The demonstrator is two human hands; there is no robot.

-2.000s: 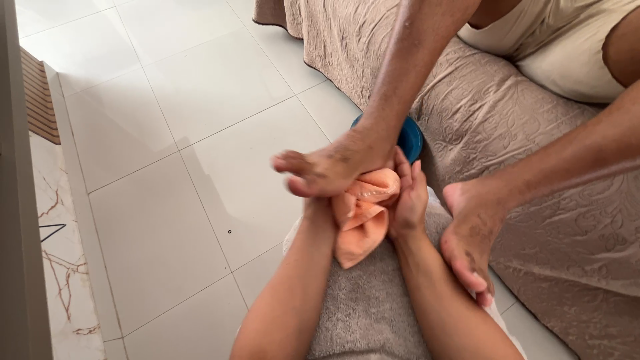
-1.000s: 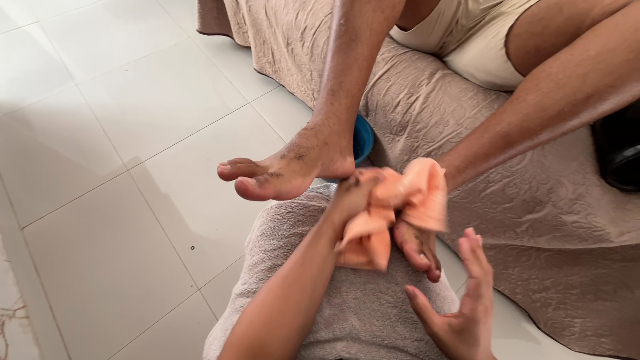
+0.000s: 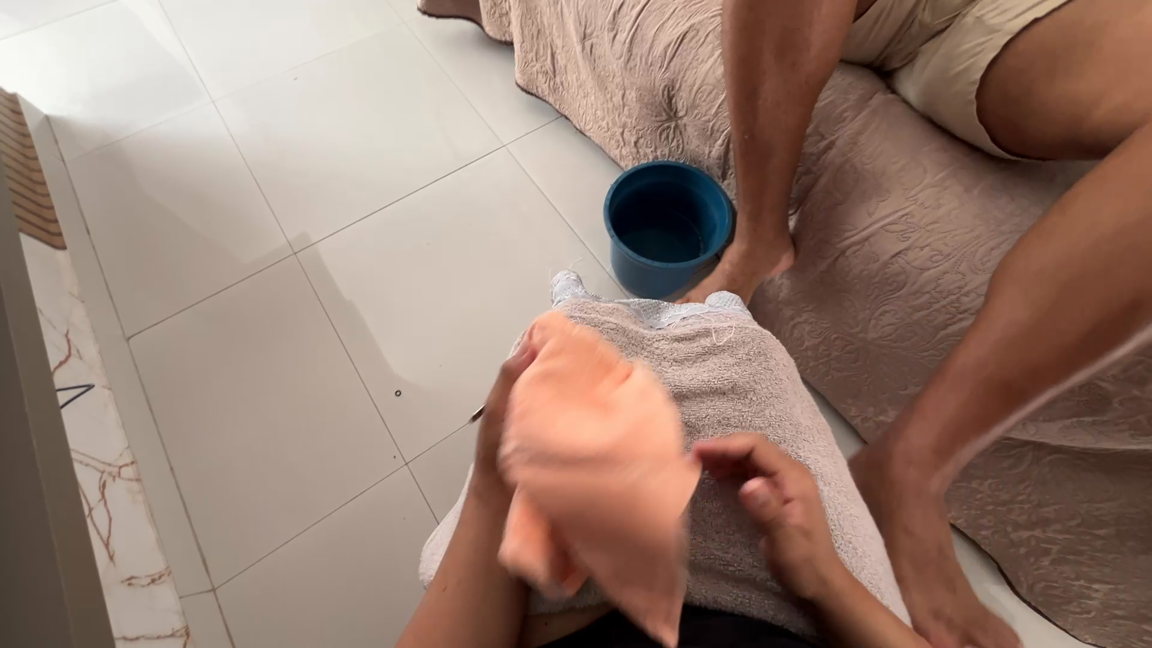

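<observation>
An orange cloth [image 3: 594,441], blurred by motion, hangs from my left hand [image 3: 506,396], whose fingers are mostly hidden behind it. My right hand [image 3: 778,504] is just right of the cloth with its fingers curled and thumb apart; whether it touches the cloth's edge I cannot tell. Under both hands a grey-beige towel [image 3: 747,387] covers my lap. Beyond the towel, one foot of the seated person [image 3: 742,265] rests beside a blue plastic bucket [image 3: 666,279]. The person's other foot [image 3: 945,567] is down to the right of the towel.
Liquid appears to be inside the bucket. A beige quilted cover [image 3: 945,261] drapes over the seat under the person in light shorts [image 3: 954,76]. Pale floor tiles [image 3: 378,225] extend left to a marble-patterned surface [image 3: 99,486]. A thin dark object [image 3: 477,414] shows beside my left wrist.
The person's feet have left the lap area and are now lower, on either side of the towel's far end. My left hand has drawn the orange cloth back toward me. The bucket is more exposed.
</observation>
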